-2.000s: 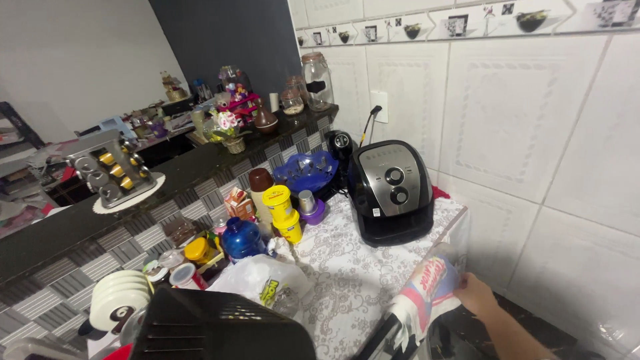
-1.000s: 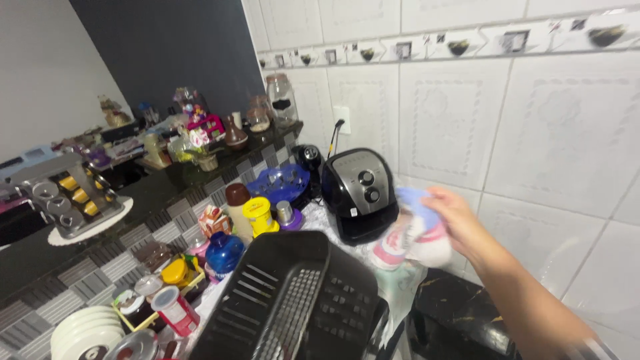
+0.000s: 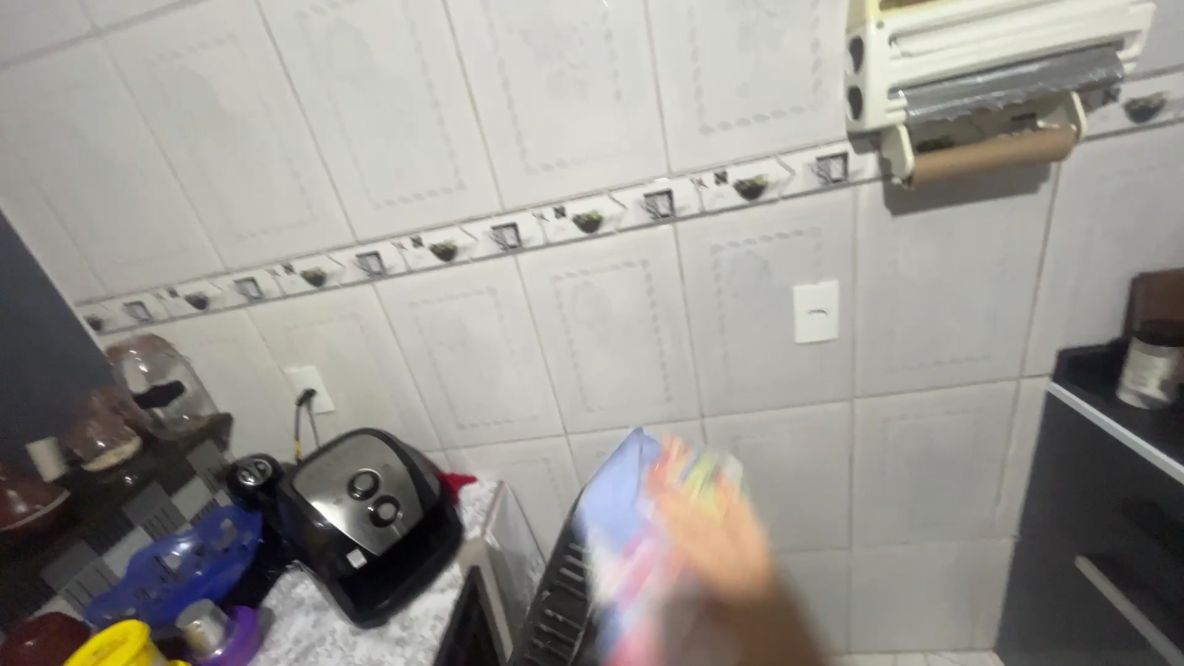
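Observation:
Blurred by motion, my right hand (image 3: 712, 536) is closed on a plastic package (image 3: 620, 509) in blue, pink and white at the lower middle. Partly behind the package stands a black slotted plastic rack (image 3: 560, 601). My left hand is out of the frame. To the left, a black and silver air fryer (image 3: 370, 518) with two knobs rests on the patterned tablecloth (image 3: 407, 624).
A blue dish (image 3: 185, 569), a purple-based container (image 3: 236, 638) and a yellow tub (image 3: 116, 647) crowd the lower left. Glass jars (image 3: 162, 384) line the dark ledge. A roll dispenser (image 3: 999, 83) hangs on the tiled wall; a dark cabinet (image 3: 1091, 518) stands right.
The view has swung far to the right, bringing the wall dispenser and dark cabinet in. My right hand has lifted the package from beside the table's edge, where it was two seconds ago.

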